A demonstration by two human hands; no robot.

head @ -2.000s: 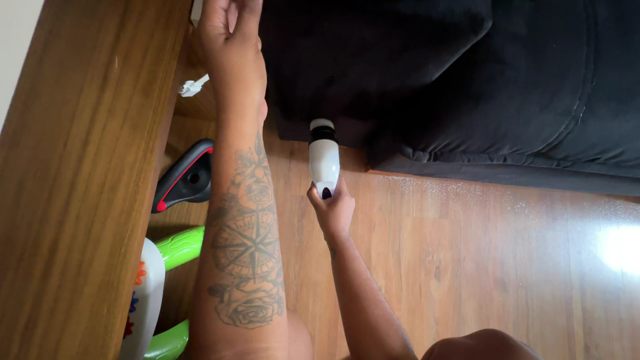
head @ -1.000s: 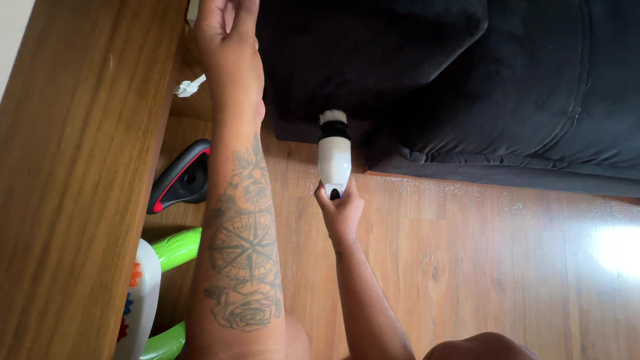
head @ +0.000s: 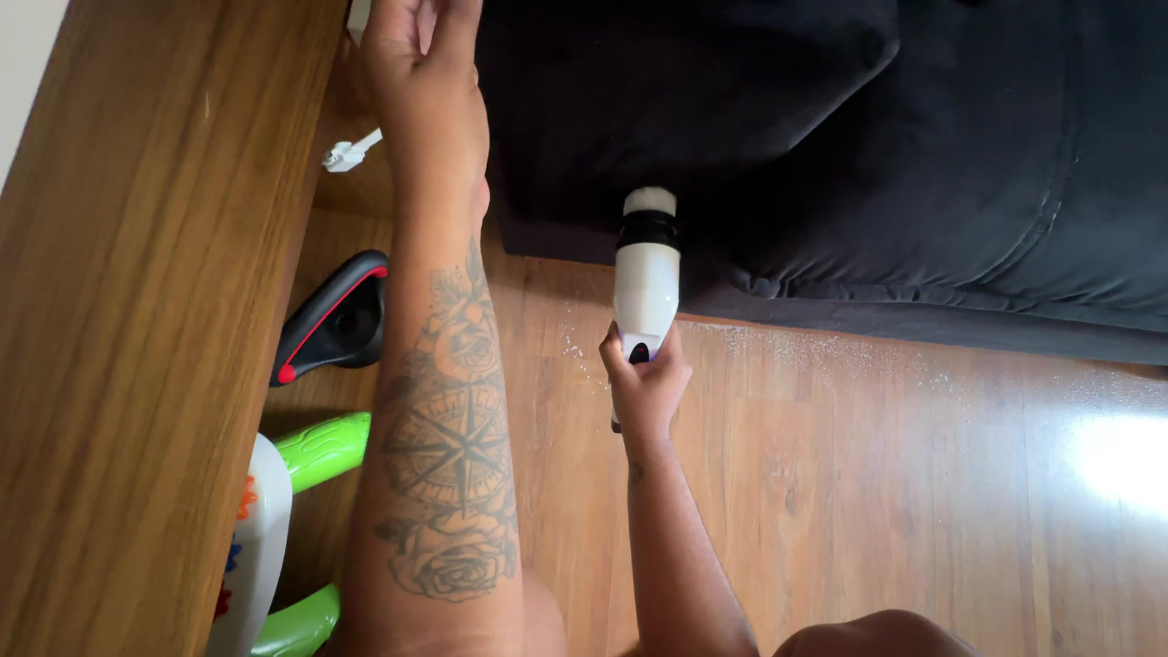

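Note:
My right hand (head: 646,383) grips the handle of a white handheld electric cleaning brush (head: 646,283) with a black collar. Its pale brush head points away from me and lies at the lower side of a dark fabric sofa (head: 693,100); whether it touches the fabric I cannot tell. My left hand (head: 424,55) is raised at the top, left of the sofa's corner, with its fingertips cut off by the frame edge. No object shows in it.
A wooden furniture top (head: 155,319) fills the left side. Beside it are a white plug-like piece (head: 347,155), a black and red handle-like object (head: 338,319) and a white and green plastic toy (head: 274,511). White droplets or specks dot the wood floor (head: 821,474) along the sofa.
Between the first and second frames, the brush and my right hand shifted slightly right. My left hand stays raised in about the same place.

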